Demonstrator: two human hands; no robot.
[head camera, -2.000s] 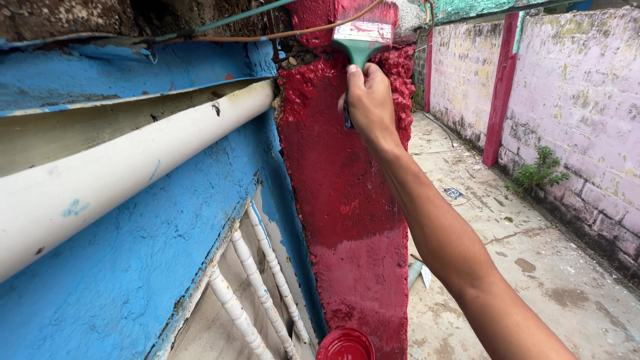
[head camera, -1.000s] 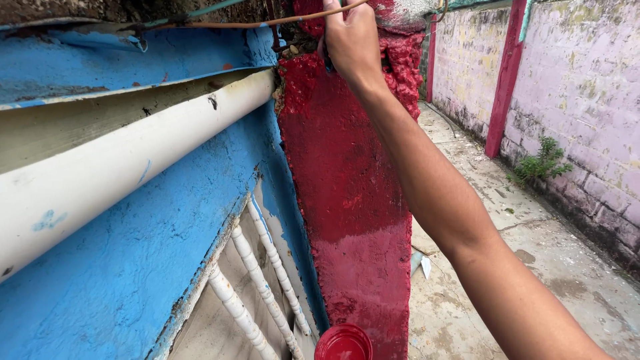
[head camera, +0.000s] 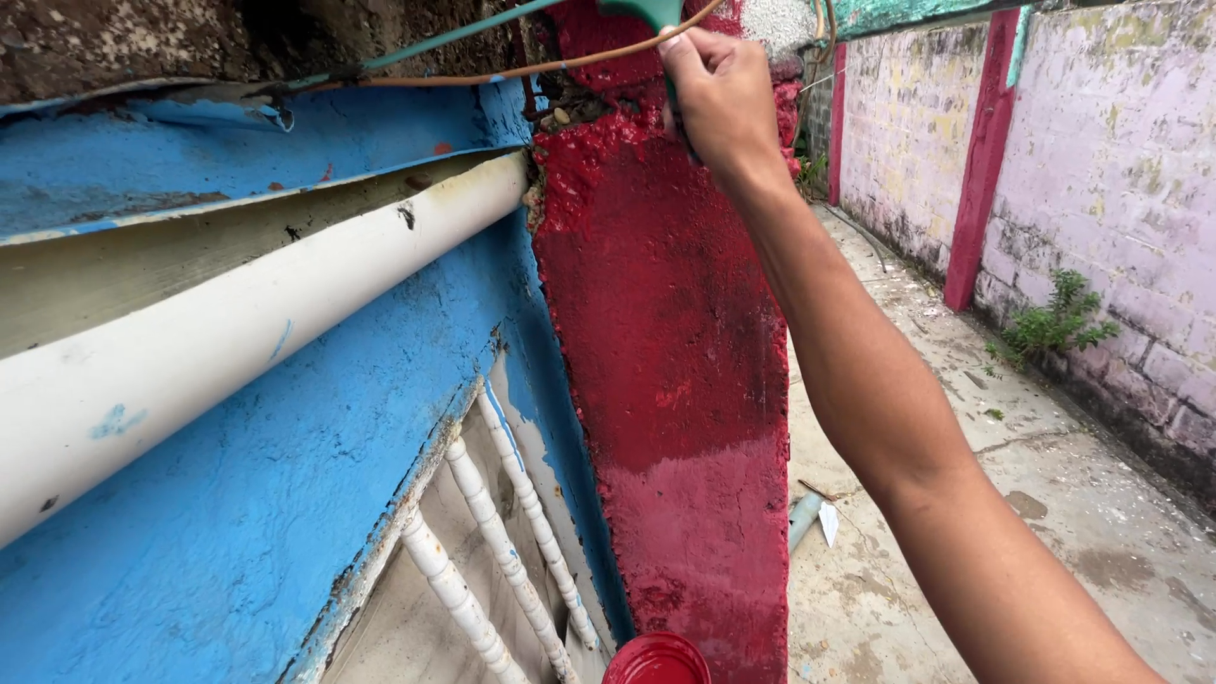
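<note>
My right hand (head camera: 727, 100) grips a paintbrush with a green handle (head camera: 646, 9) at the top of a red-painted concrete pillar (head camera: 665, 313). The bristles are out of view above the frame. Wet, darker red covers the upper pillar; the lower part is paler red. An orange-brown cable (head camera: 541, 68) passes close to my fingers. At the bottom edge shows a round container of red paint (head camera: 657, 660), cut off by the frame. Whether a hand holds it is hidden. My left hand is not in view.
To the left are a white plastic pipe (head camera: 275, 313), a blue wall (head camera: 228, 456) and white window bars (head camera: 484, 522). A teal cable (head camera: 456, 38) crosses above. On the right, a concrete path (head camera: 883, 570) runs beside a block wall (head camera: 1111, 180) with a small plant (head camera: 1059, 318).
Two seconds ago the brush's bristles showed on the upper pillar; a second later my right hand was higher, partly out of frame. Now it is lower again, with the green handle showing.
</note>
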